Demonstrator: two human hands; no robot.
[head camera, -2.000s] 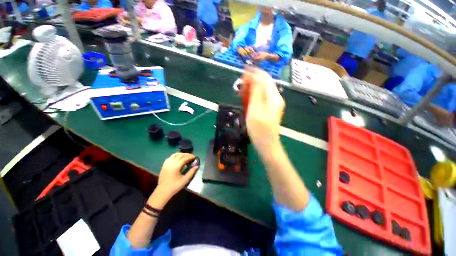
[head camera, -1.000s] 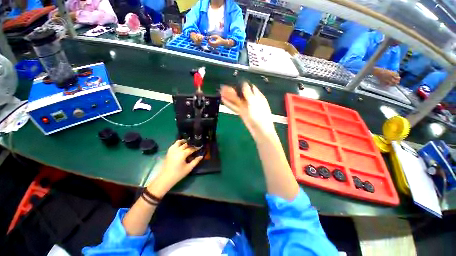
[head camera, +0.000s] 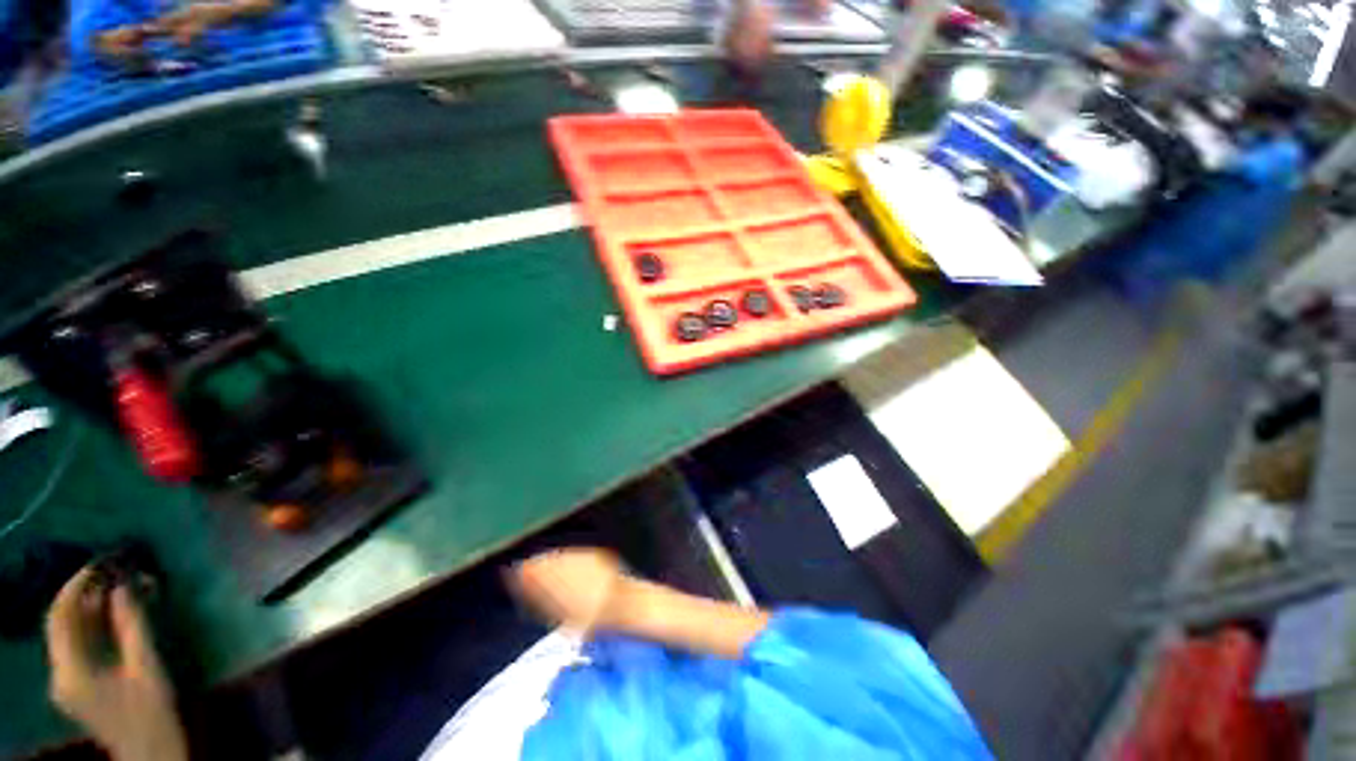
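Note:
The toggle press (head camera: 320, 424) stands on the green bench at the left, blurred. Its red handle (head camera: 153, 424) points down toward me, and no hand is on it. Orange pieces (head camera: 290, 516) show low in the press. My left hand (head camera: 112, 662) is at the lower left, cut by the picture's edge, with its fingers around a round black part (head camera: 122, 570). My right hand (head camera: 573, 587) is blurred below the bench's near edge; whether it holds anything cannot be told. The red compartment tray (head camera: 654, 353) has several black ring-like parts (head camera: 756, 302) in its near pockets.
A black tray (head camera: 922, 558) with a paper slip (head camera: 852, 501) lies below the bench edge. A yellow fan (head camera: 855, 115) and a clipboard (head camera: 952, 231) stand beyond the red tray. A blue tray (head camera: 194, 82) and another person's hands are across the bench.
The view has swung right. My left hand has come away from the press with a black part. My right hand has dropped from beside the press to below the bench edge. The red handle has come down.

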